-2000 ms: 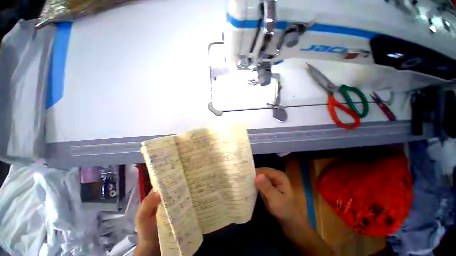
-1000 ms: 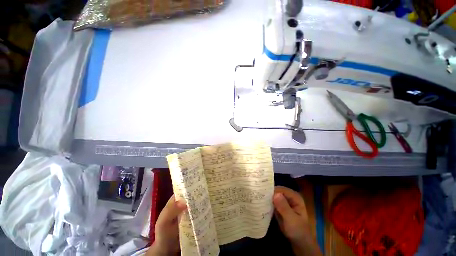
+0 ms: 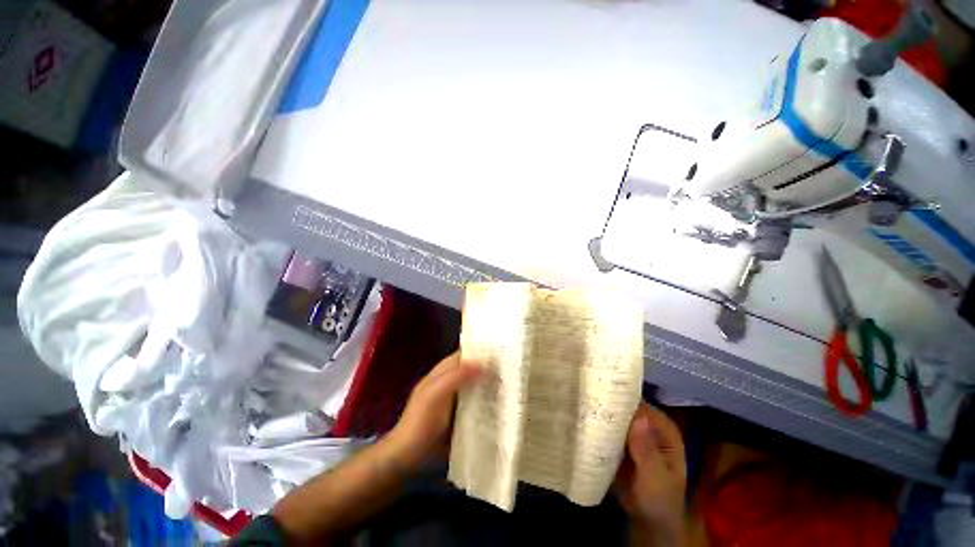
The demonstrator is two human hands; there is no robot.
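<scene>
An open notebook (image 3: 551,390) with yellowish lined pages and handwriting is held over the table's front edge, its text blurred. My left hand (image 3: 433,401) grips its left side, with the forearm reaching in from the lower left. My right hand (image 3: 652,459) grips its lower right edge, thumb on the page. The white sewing machine head (image 3: 813,128) with a blue stripe stands at the upper right. Its presser foot area (image 3: 738,219) is above the bright needle plate (image 3: 658,219).
Scissors (image 3: 848,342) and small dark red snips (image 3: 915,395) lie right of the machine's needle area. A grey-white tray (image 3: 214,96) and blue tape (image 3: 326,59) are at the upper left. White bags (image 3: 160,321) and a small parts box (image 3: 321,305) are below left. A red bundle (image 3: 791,508) is below right.
The view has turned and shifted left, so the table now slants down to the right. Both hands still hold the notebook, whose pages now look more bent and blurred.
</scene>
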